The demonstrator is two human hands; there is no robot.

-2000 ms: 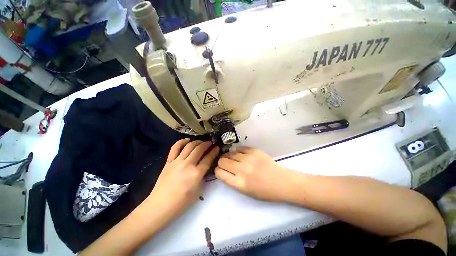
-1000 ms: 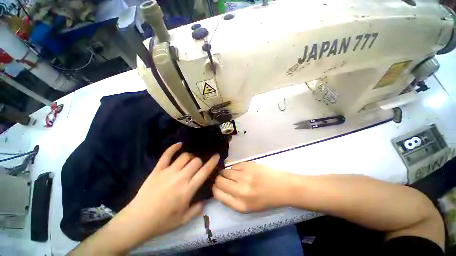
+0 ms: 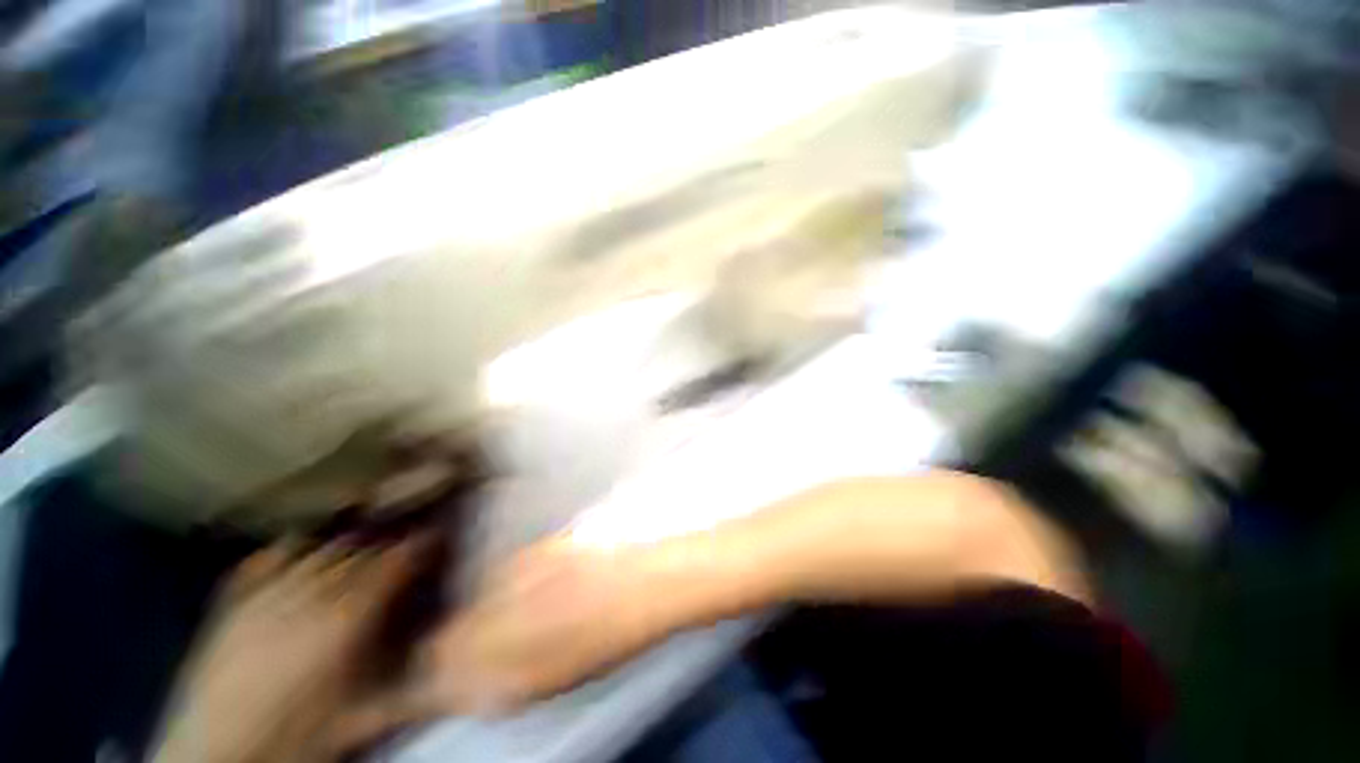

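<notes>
The view is strongly blurred. The cream sewing machine [image 3: 492,224] runs from lower left to upper right. The black garment [image 3: 75,596] lies at the left, under and beside the machine's needle end. My left hand [image 3: 284,641] is on the cloth below the needle end. My right hand [image 3: 522,619] is beside it, at the garment's right edge. The fingers of both hands are too blurred to tell their grip. The presser foot and needle cannot be made out.
The white table [image 3: 806,432] stretches to the upper right behind my right forearm. A dark smear, perhaps the thread snips [image 3: 709,385], lies on the machine bed. A pale patterned heap [image 3: 1163,455] is below the table's edge at the right.
The camera has swung right, so machine, garment and hands appear further left and blurred. The pale heap at the right shows more fully. Both hands remain near the needle end.
</notes>
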